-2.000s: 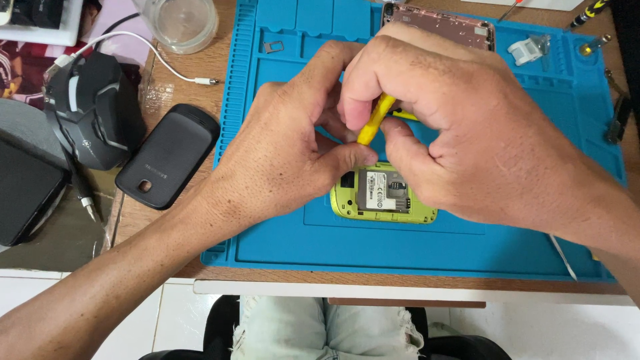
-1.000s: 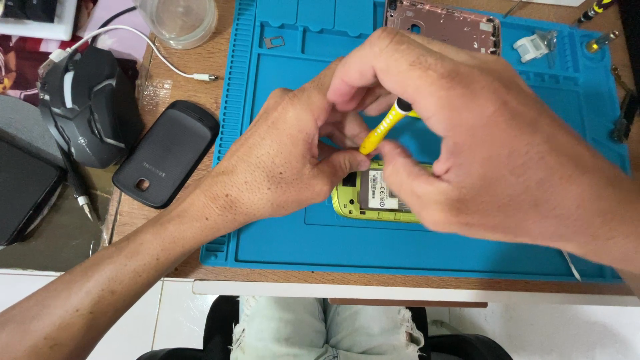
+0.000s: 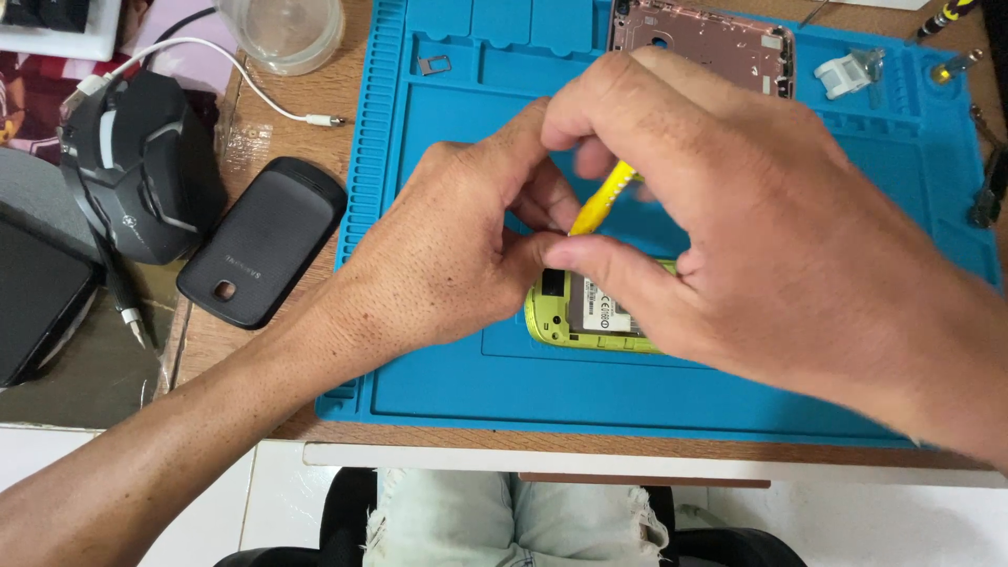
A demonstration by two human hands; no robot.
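Note:
A lime-green mobile phone body (image 3: 543, 321) with its back cover off lies on a blue silicone repair mat (image 3: 441, 386). Over its upper left corner, a screwdriver with a yellow handle (image 3: 602, 201) stands tilted between both hands. My left hand (image 3: 457, 244) has its thumb and fingertips at the handle's lower end, hiding the tip. My right hand (image 3: 717, 189) curls over the handle's top, its thumb tip against my left thumb; which fingers grip the handle is partly hidden. A black Samsung phone back cover (image 3: 264, 240) rests left of the mat.
A computer mouse (image 3: 142, 169), a white cable (image 3: 260, 87), a soldering iron (image 3: 118, 291) and a clear round container (image 3: 287, 31) are at the left. A pink phone housing (image 3: 701, 47), a SIM tray (image 3: 435, 64) and a white plastic part (image 3: 843, 77) lie on the mat's far side.
My right thumb has come over to my left thumb, and my right fingers have shifted around the top of the yellow handle. My left hand stays nearly in place.

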